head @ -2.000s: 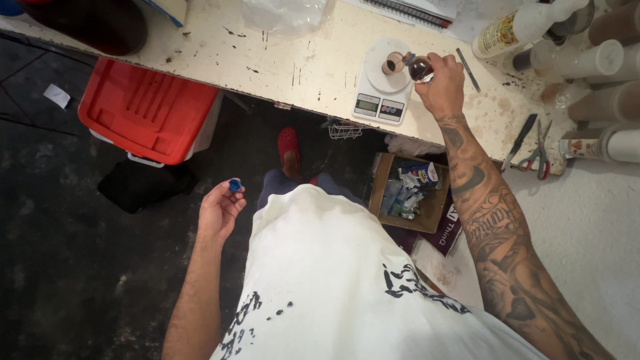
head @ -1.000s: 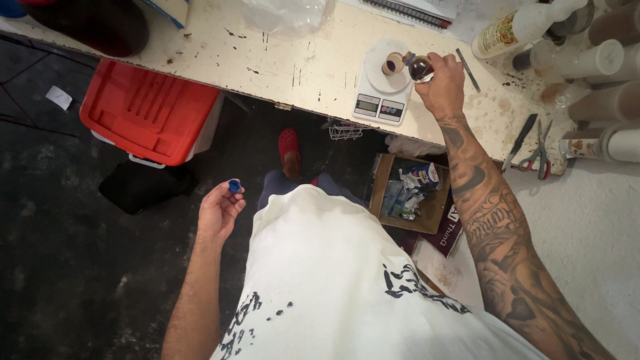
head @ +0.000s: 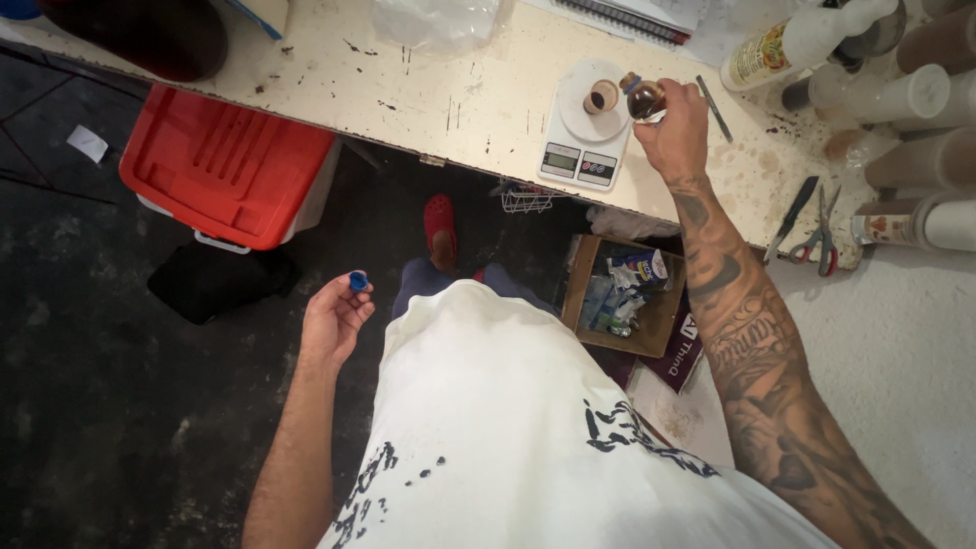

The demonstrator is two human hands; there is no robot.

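A white digital kitchen scale (head: 585,164) lies on the worktop, and on its round platform stands a small cup (head: 600,97) with dark contents. Just right of the cup, my right hand (head: 675,130) grips a small clear bottle (head: 646,101) of dark brown liquid, tilted with its neck toward the cup. Whether liquid is flowing cannot be told. Away from the worktop, over the floor, my left hand (head: 335,316) holds a blue bottle cap (head: 358,282) between thumb and fingers.
Scissors (head: 822,236) and a knife (head: 793,213) lie at the worktop's right end, near several jars (head: 915,91) and a white bottle (head: 762,57). A thin dark tool (head: 714,109) lies beyond my right hand. Below are a red-lidded bin (head: 229,168) and a cardboard box (head: 625,339).
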